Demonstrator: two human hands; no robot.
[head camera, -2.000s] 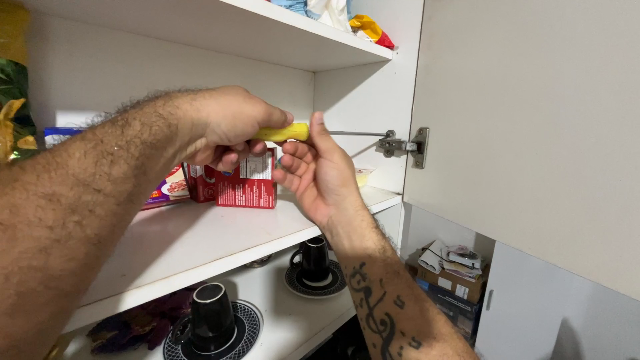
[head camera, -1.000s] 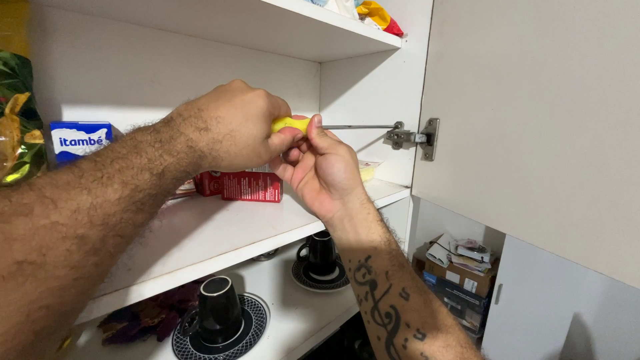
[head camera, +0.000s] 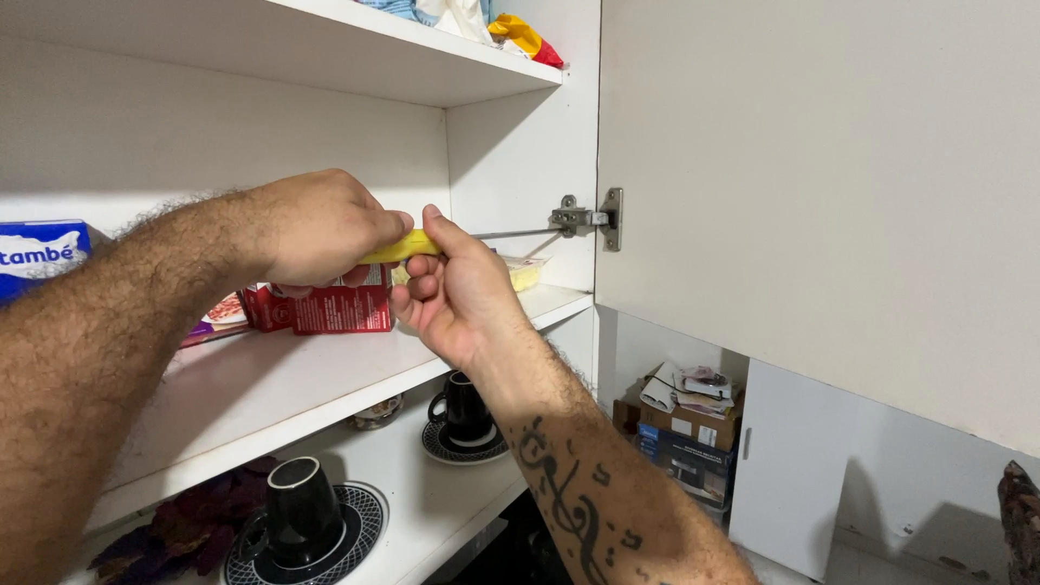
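My left hand (head camera: 325, 231) is closed around the rear of a screwdriver's yellow handle (head camera: 410, 245). The thumb and fingers of my right hand (head camera: 455, 284) pinch the front of the same handle, where the shaft begins. The thin metal shaft (head camera: 524, 233) runs right, and its tip meets the lower part of a metal cabinet hinge (head camera: 577, 217) on the inner side wall. The hinge's cup plate (head camera: 614, 219) is fixed to the open white door (head camera: 796, 187). Whether the tip sits in a screw is too small to tell.
Behind my hands, red boxes (head camera: 341, 309), a blue carton (head camera: 41, 252) and a clear tray of yellow food (head camera: 524, 275) stand on the middle shelf (head camera: 325, 390). Below are black cups (head camera: 303, 508) on patterned saucers (head camera: 370, 520). Packets (head camera: 520, 36) lie above; stacked boxes (head camera: 691, 455) stand beyond.
Both hands stay on the screwdriver, its tip still at the lower part of the hinge. The blue carton at left, mostly hidden two seconds ago, shows more. The view has shifted slightly.
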